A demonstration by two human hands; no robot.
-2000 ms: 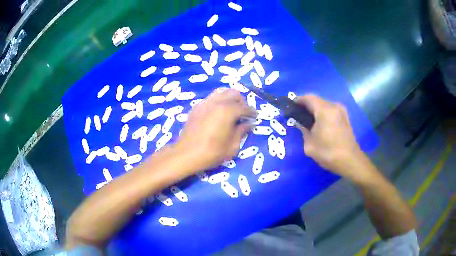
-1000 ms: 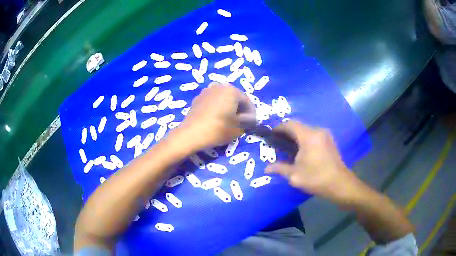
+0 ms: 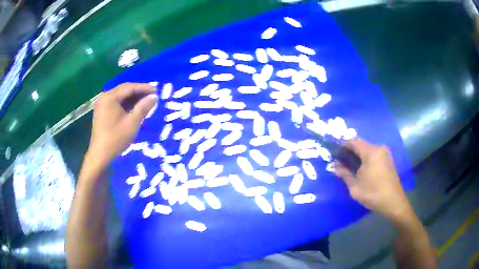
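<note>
Many small white plates (image 3: 233, 150) lie scattered on the blue mat (image 3: 220, 241). My right hand (image 3: 373, 173) is shut on a slim dark tool (image 3: 336, 147) over the mat's right part; its thin end points up-left among the plates. My left hand (image 3: 116, 118) is over the mat's upper left edge, thumb and forefinger curled close together. White shows at its fingertips, but I cannot tell whether it is held or lies on the mat behind. The plates look overexposed, so their holes are mostly not visible.
One white housing (image 3: 128, 58) sits on the green conveyor belt (image 3: 173, 31) beyond the mat. A clear plastic bag of parts (image 3: 43, 184) lies left of my left forearm. The pale side rail (image 3: 71, 118) runs between belt and bench. The glossy dark bench (image 3: 409, 68) extends right.
My left hand has left the mat's middle beside my right hand and moved left towards the belt. My right hand keeps the tool, further right in view. The view has shifted.
</note>
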